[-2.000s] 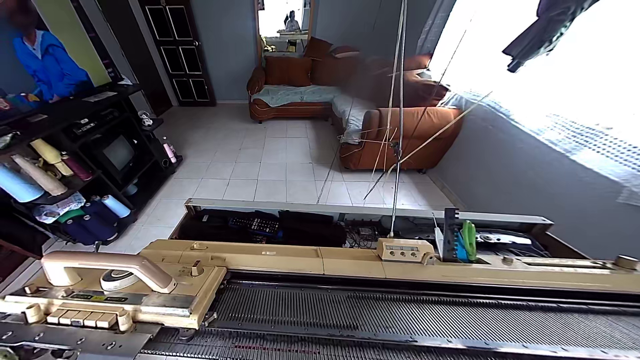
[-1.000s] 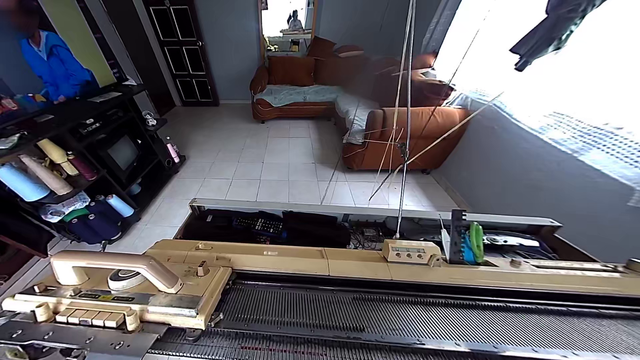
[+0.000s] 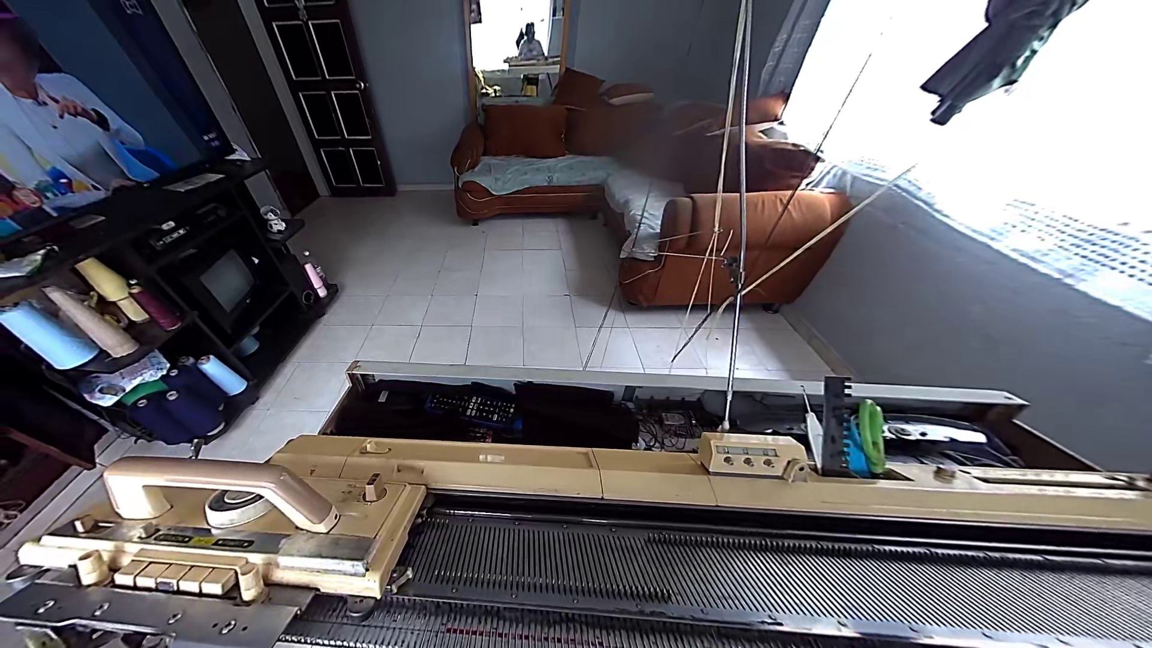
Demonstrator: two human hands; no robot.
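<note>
Neither of my hands shows in the head view. A knitting machine spans the near edge, its cream carriage (image 3: 225, 526) with a curved handle (image 3: 220, 481) at the left end of the needle bed (image 3: 558, 558). A small row counter (image 3: 754, 454) sits on the cream rear rail, and beside it rises a thin yarn mast (image 3: 738, 342) with loose strands about it. Right of the counter stand a black comb-like strip (image 3: 835, 427) and a green-handled tool (image 3: 870, 436). A little red yarn (image 3: 477, 635) shows along the lower bed.
Behind the machine, an open long case (image 3: 684, 391) holds a remote control (image 3: 472, 408) and dark cloth. Yarn cones (image 3: 49, 335) fill a black shelf unit (image 3: 243, 342) at left, under a television (image 3: 99, 108). An orange sofa (image 3: 747, 261) stands across the tiled floor (image 3: 450, 288).
The television picture has changed from a figure in blue to one in white. The carriage keeps its place at the left end of the bed, and my hands appear in none of the frames.
</note>
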